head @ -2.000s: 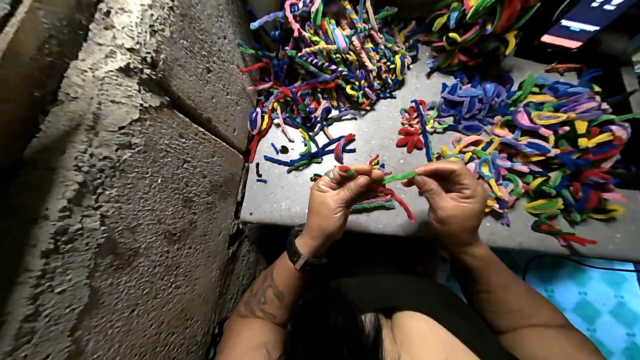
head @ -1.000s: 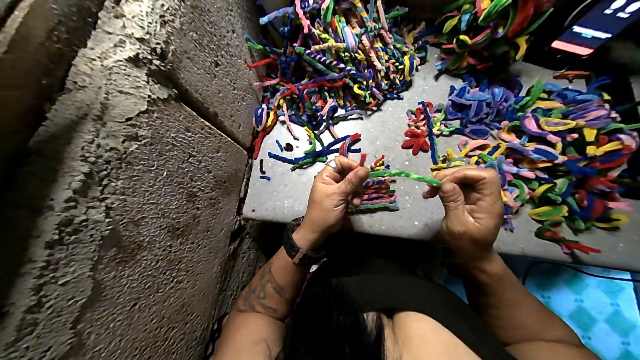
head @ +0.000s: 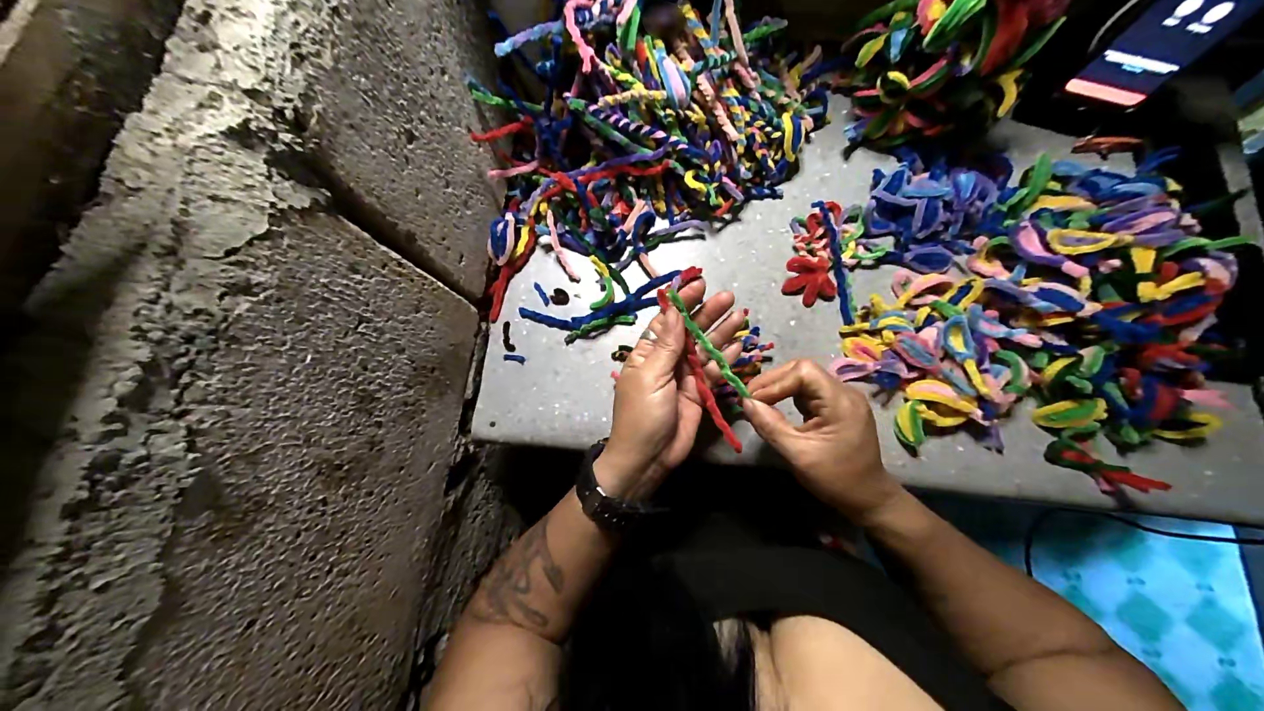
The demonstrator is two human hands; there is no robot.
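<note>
In my left hand (head: 664,380), palm turned up, lie a green twisted pipe cleaner (head: 709,346) and a red pipe cleaner (head: 713,410), their upper ends meeting near the thumb tip. The thumb rests by the red one. My right hand (head: 820,430) pinches the lower end of the green piece between thumb and index finger. The red one's lower end hangs free below the left palm. Partly hidden behind my hands, short coloured pieces (head: 755,348) lie on the grey speckled table (head: 553,395). Blue pipe cleaners (head: 592,314) lie just beyond the left hand.
A tangled heap of twisted pipe cleaners (head: 681,109) stands at the back left. Looped pieces (head: 1066,296) cover the right side, near a red flower shape (head: 810,280). A bundle (head: 933,69) and a lit phone (head: 1150,49) are behind. A rough block wall (head: 296,395) borders the left.
The green piece was held stretched sideways between both hands; now it slants down across my opened left palm beside the red one. My right hand has moved lower and closer to the left.
</note>
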